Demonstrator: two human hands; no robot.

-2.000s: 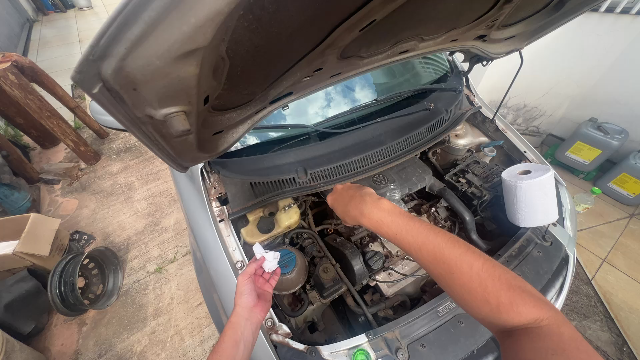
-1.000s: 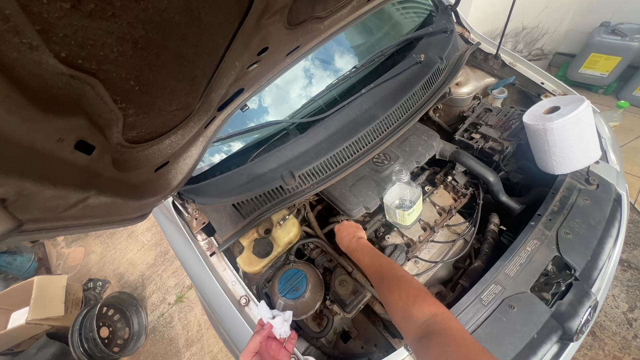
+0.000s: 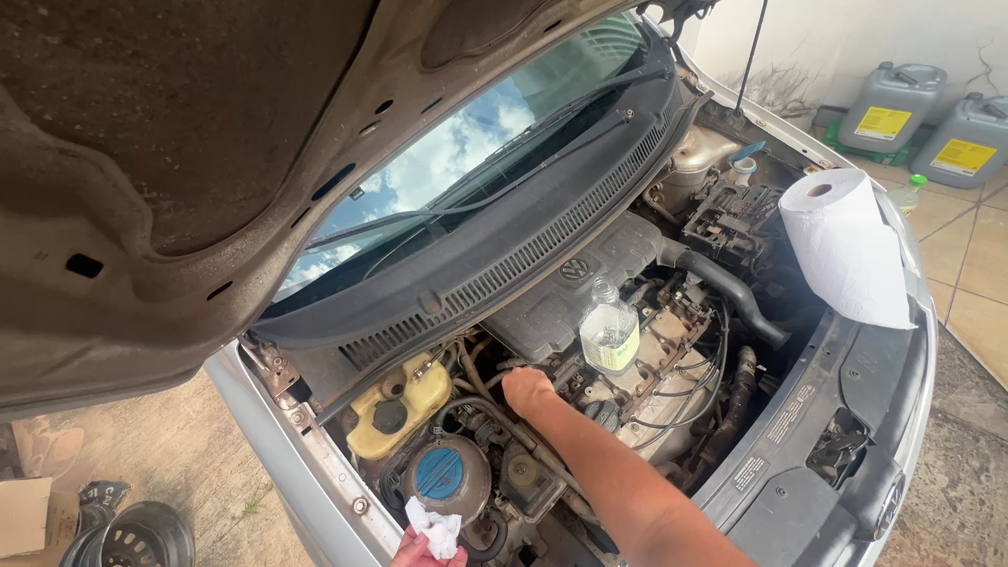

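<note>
My left hand (image 3: 429,554), at the bottom edge, holds a crumpled white paper towel (image 3: 435,526) beside the coolant reservoir with its blue cap (image 3: 439,472). My right hand (image 3: 526,387) reaches down among hoses on the near side of the black VW engine cover (image 3: 543,315); its fingers are hidden, so whether it grips something does not show. Right of that hand, an open clear plastic bottle (image 3: 609,331) with a pale label stands on the engine. A yellowed fluid reservoir (image 3: 402,405) with a black cap lies to the left of it.
The raised hood (image 3: 173,157) hangs over the left side. A paper towel roll (image 3: 846,244) stands on the front right of the car. Grey jerrycans (image 3: 894,106) are by the wall. A steel wheel rim (image 3: 150,535) and a cardboard box (image 3: 27,516) are on the ground at left.
The view has moved closer over the engine bay. The clear bottle, now in plain sight, was not visible two seconds ago. My left hand still holds the paper; my right hand remains among the hoses.
</note>
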